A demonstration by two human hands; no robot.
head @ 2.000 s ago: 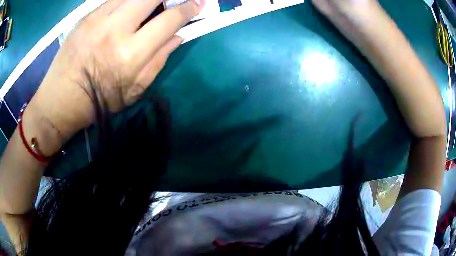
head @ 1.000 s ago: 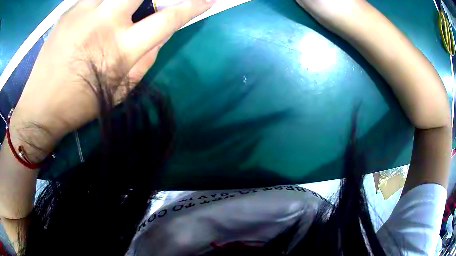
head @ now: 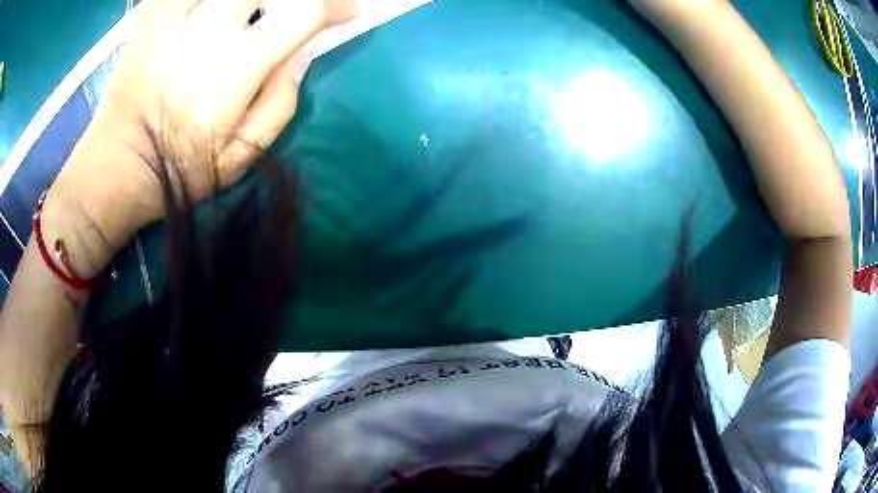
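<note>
My left hand (head: 207,87) is at the upper left, its fingers partly cut off by the top edge. It lies over a dark strip with a white-edged backing sheet (head: 48,120). The dark strip (head: 43,183) shows left of my wrist. Whether the fingers hold anything cannot be seen. My right forearm reaches up at the right, and my right hand is cut off by the top edge.
The glossy green tabletop (head: 433,221) has a bright light reflection on the right. Yellow looped handles (head: 834,37), perhaps scissors, lie at the upper right edge. A tan piece (head: 751,351), perhaps cardboard, is below the table at the right. Long dark hair hangs over the near view.
My right hand has gone out of the top of the picture. Less of the white-edged sheet shows between my hands. The whole view has shifted slightly.
</note>
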